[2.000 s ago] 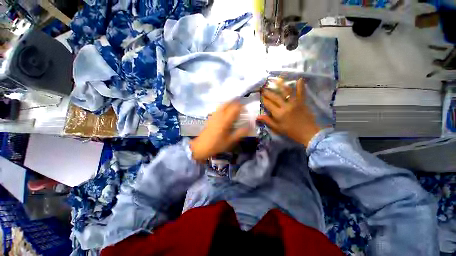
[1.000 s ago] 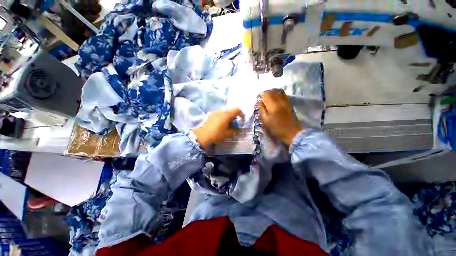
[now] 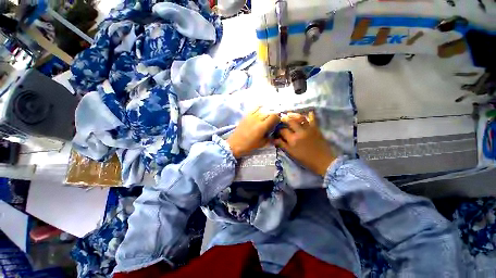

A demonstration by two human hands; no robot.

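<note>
The garment piece lies pale wrong side up (image 3: 334,103) under and right of the presser foot and needle (image 3: 280,81). Its dark printed seam edge (image 3: 279,165) runs down over the table's front edge to the lap. My left hand (image 3: 253,133) pinches the cloth at this edge, just in front of the foot. My right hand (image 3: 304,142) lies on the piece, its fingertips meeting the left ones at the edge. The exact grip is small and partly hidden by the fingers. The cloth by the needle is washed out by bright light.
The white sewing machine head (image 3: 402,35) spans the upper right. A crumpled floral fabric bundle (image 3: 149,108) lies left of it. A grey motor-like housing (image 3: 38,106) stands far left, brown tape (image 3: 93,169) at the table's left front. Blue loops (image 3: 491,133) are at the right edge.
My left hand has moved right and now meets my right hand at the seam edge. My right hand has moved slightly nearer to me. The view has shifted a little.
</note>
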